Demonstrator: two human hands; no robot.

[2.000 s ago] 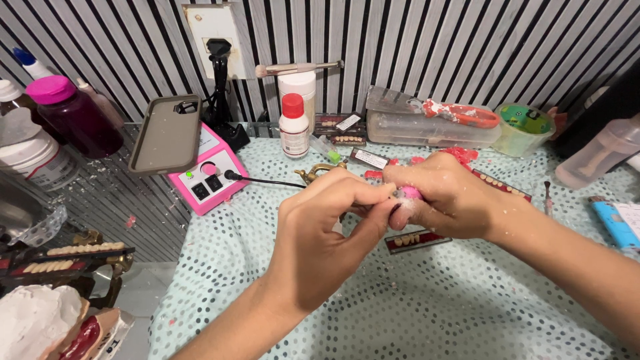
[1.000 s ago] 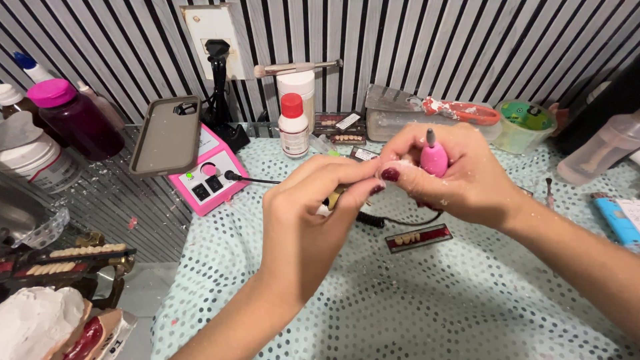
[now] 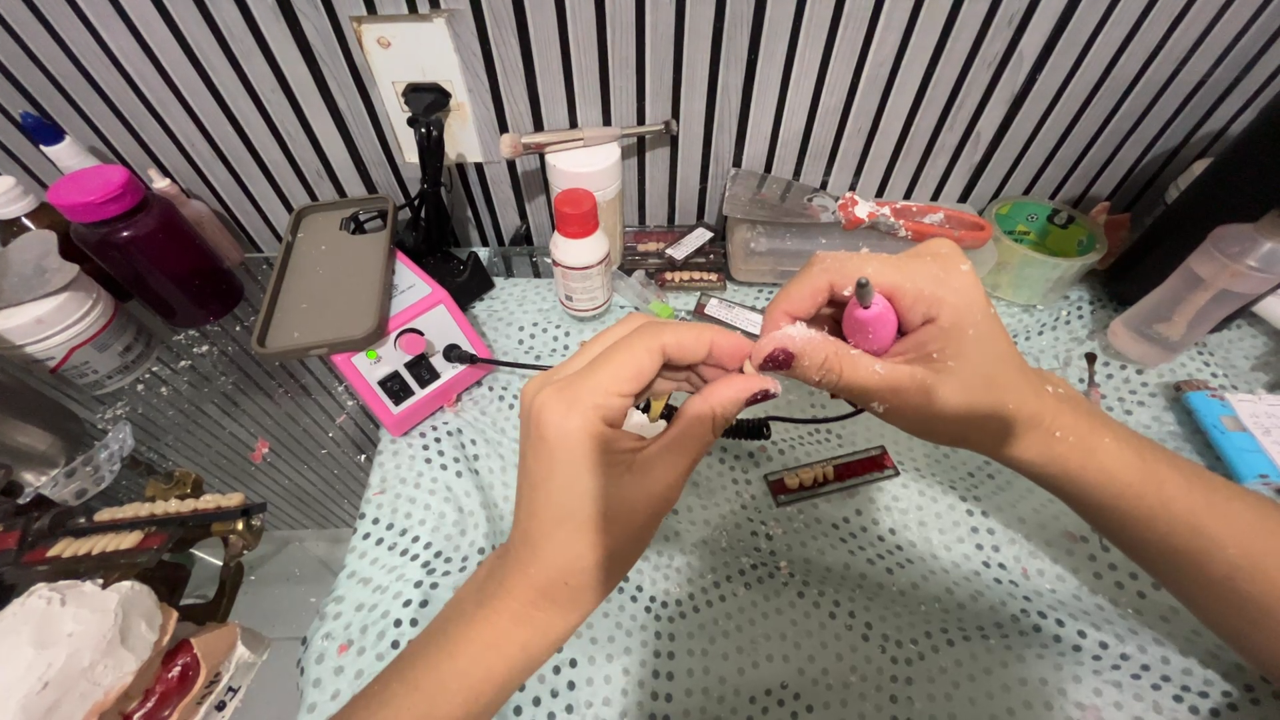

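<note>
My left hand (image 3: 640,410) pinches a tiny pale piece, seemingly an artificial tooth (image 3: 750,367), between thumb and index finger. The fingertips of my right hand (image 3: 900,350) meet it there. A pink rotary handpiece (image 3: 870,322) with a grey bur pointing up rests in the curl of my right hand, which has white dust on it. Below the hands, a card of artificial teeth (image 3: 832,475) with red wax lies on the dotted cloth. The pink control box (image 3: 430,345) stands at the left, its green light lit, with a black cord leading toward the hands.
A red-capped bottle (image 3: 580,255), a plastic box (image 3: 800,250) with a red-handled tool on it and a green-lined cup (image 3: 1045,250) stand along the wall. A phone case (image 3: 328,275) leans over the control box. At left are jars, tooth cards (image 3: 170,507) and a plaster model (image 3: 75,645).
The handpiece, earlier tilted among my fingers, now points upward in my right hand. Both hands have parted slightly from their overlapping position, and the tooth card below them shows more fully.
</note>
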